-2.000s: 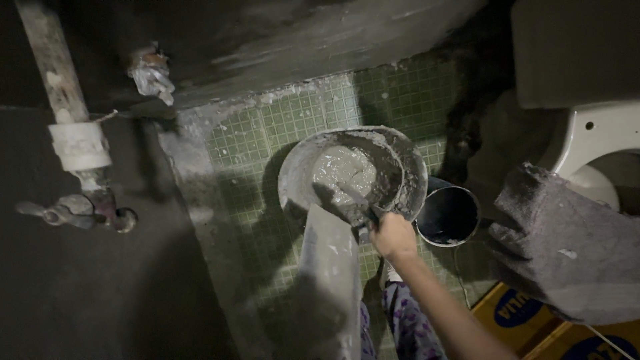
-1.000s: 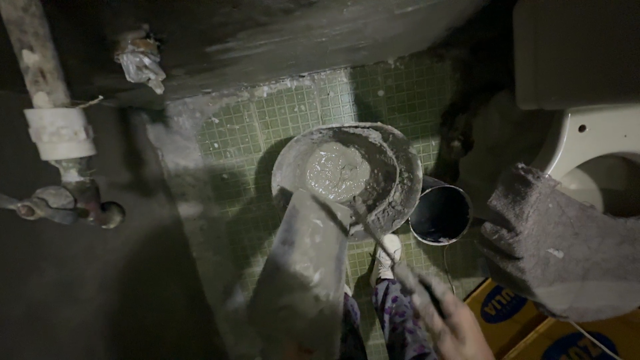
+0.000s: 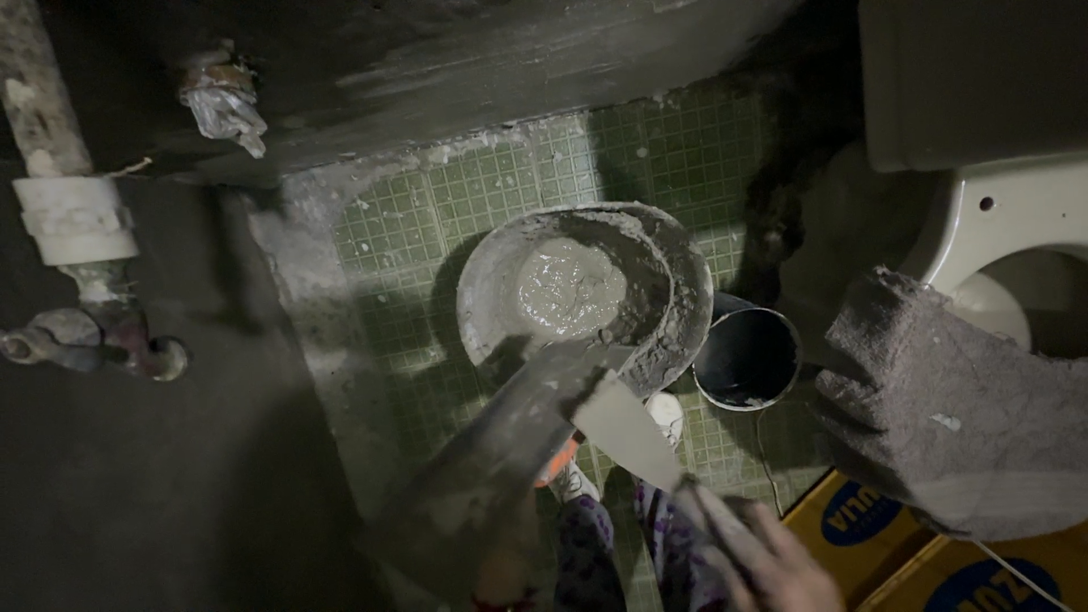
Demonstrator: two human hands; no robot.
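My right hand (image 3: 769,552), at the lower right, grips the handle of a putty knife (image 3: 633,438). The knife's broad blade meets the far end of a long, wide metal blade (image 3: 501,442), which looks like a plastering trowel. Dimly seen below that blade, my left hand (image 3: 506,578) supports it, the grip mostly hidden; an orange part shows at its edge. Dark material lies along the trowel's far edge, over the near rim of a round bucket (image 3: 484,297). Wet grey plaster or mortar (image 3: 571,287) sits inside the bucket, and its walls are crusted.
A dark round pail (image 3: 748,361) stands right of the bucket on green tiles (image 3: 484,200). At the right are a toilet (image 3: 960,221), a stiff grey cloth (image 3: 977,416) and yellow boxes (image 3: 820,510). A tap (image 3: 93,340) juts in from the left. My feet are below the bucket.
My right hand has drawn back from the bucket toward the lower right, and the putty knife's blade, earlier in the bucket, now shows against the trowel. The trowel is tilted more to the right.
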